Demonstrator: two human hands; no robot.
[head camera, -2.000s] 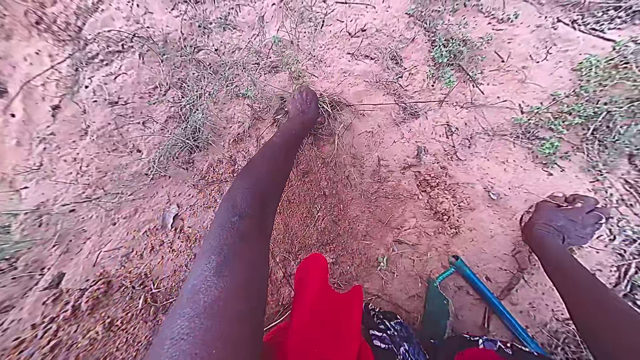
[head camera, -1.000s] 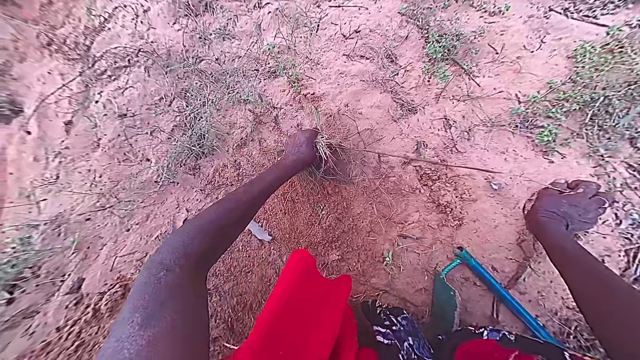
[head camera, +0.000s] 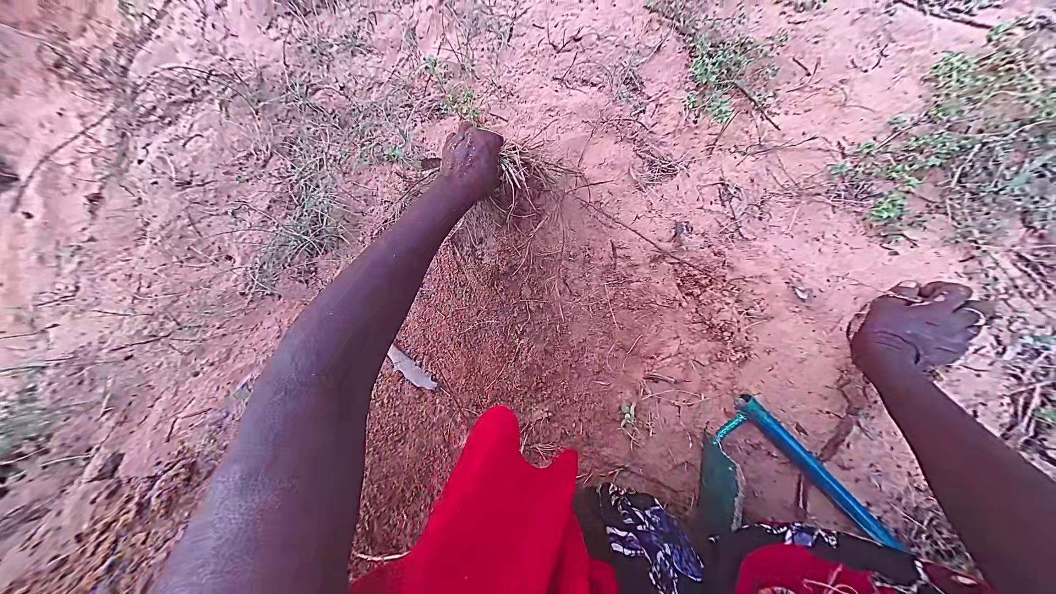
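My left hand is closed around a bunch of dry grass and thin roots, held low over the reddish soil at upper centre. The stalks stick out to the right of the fist. At the right, my right hand rests on the ground with its fingers curled; a thin strand shows near it, and whether the palm holds anything is hidden. Under the left hand lies loose, grainy reddish soil.
A blue tube lies at lower right beside a dark green flat piece. A pale leaf-like piece lies by my left forearm. Green plants grow at upper right, dry twigs at upper left. Red cloth hangs at bottom centre.
My left hand, with the dry grass in it, has moved up and a little left since one second ago. My right hand has stayed in about the same place.
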